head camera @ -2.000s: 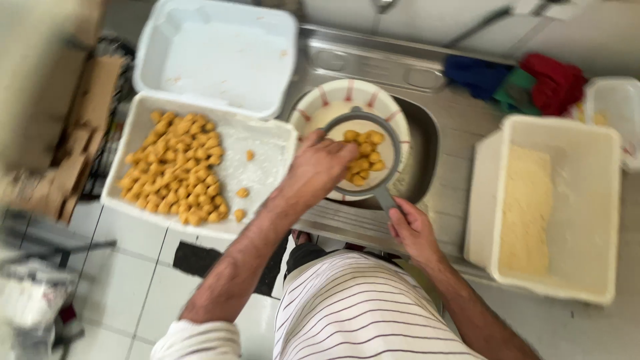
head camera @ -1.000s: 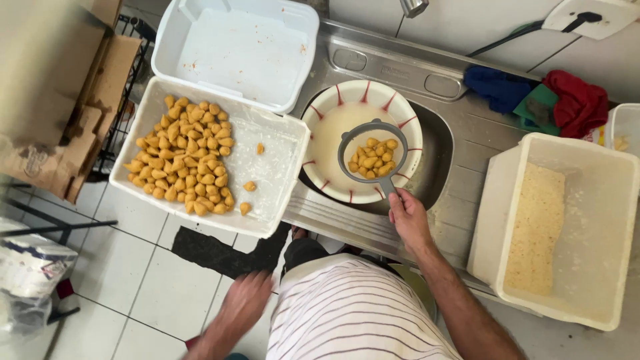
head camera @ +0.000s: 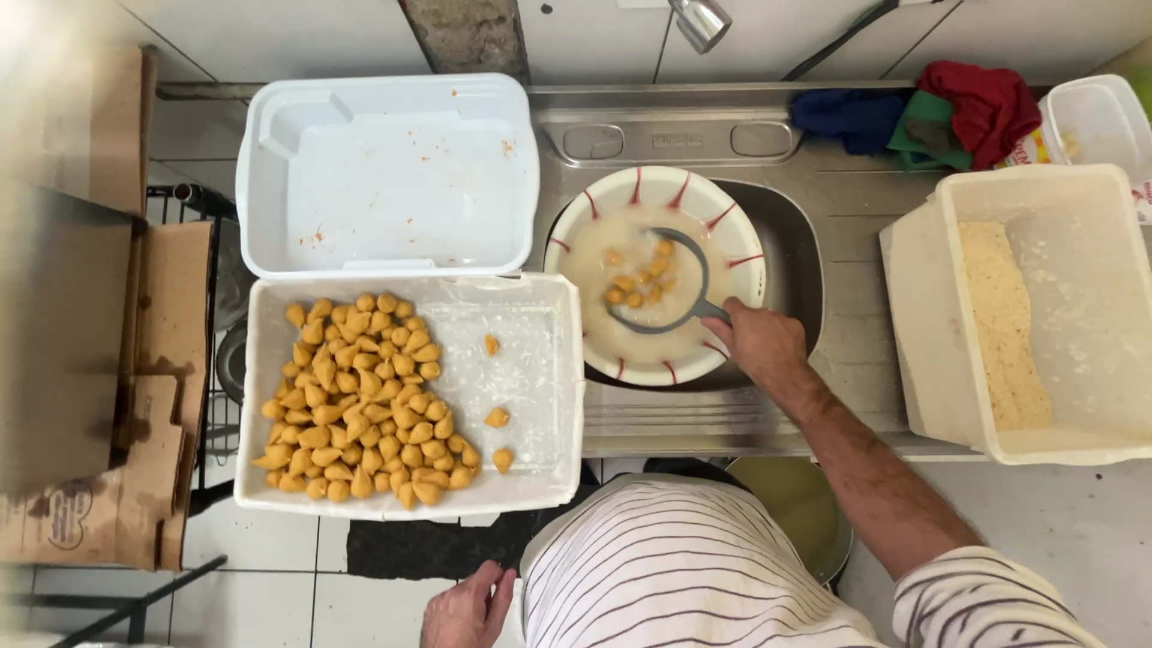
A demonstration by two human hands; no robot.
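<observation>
My right hand (head camera: pixel 765 346) grips the handle of a grey strainer (head camera: pixel 704 270), whose ring lies partly sunk in cloudy liquid in a white bowl (head camera: pixel 740 229) with red marks. Several yellow-orange teardrop dough pieces (head camera: pixel 634 286) sit in the strainer, partly covered by liquid. At my side, low in the view, my left hand (head camera: pixel 468 607) hangs with nothing seen in it, its fingers loosely bent. Left of the bowl, a white tray (head camera: pixel 569 396) holds a heap of dough pieces (head camera: pixel 360 405), with a few lying apart on its right.
The bowl stands in a steel sink (head camera: pixel 796 261) below a faucet (head camera: pixel 702 22). Behind the tray is a white tub (head camera: pixel 387 189) with crumbs. A deep bin (head camera: pixel 918 306) with pale crumbs (head camera: pixel 1003 333) stands right, near cloths (head camera: pixel 981 108). Cardboard (head camera: pixel 171 360) is at left, a pot (head camera: pixel 796 513) below.
My left hand was at the strainer, then moved away down to my side. The strainer with the dough pieces has gone down into the liquid, still in my right hand.
</observation>
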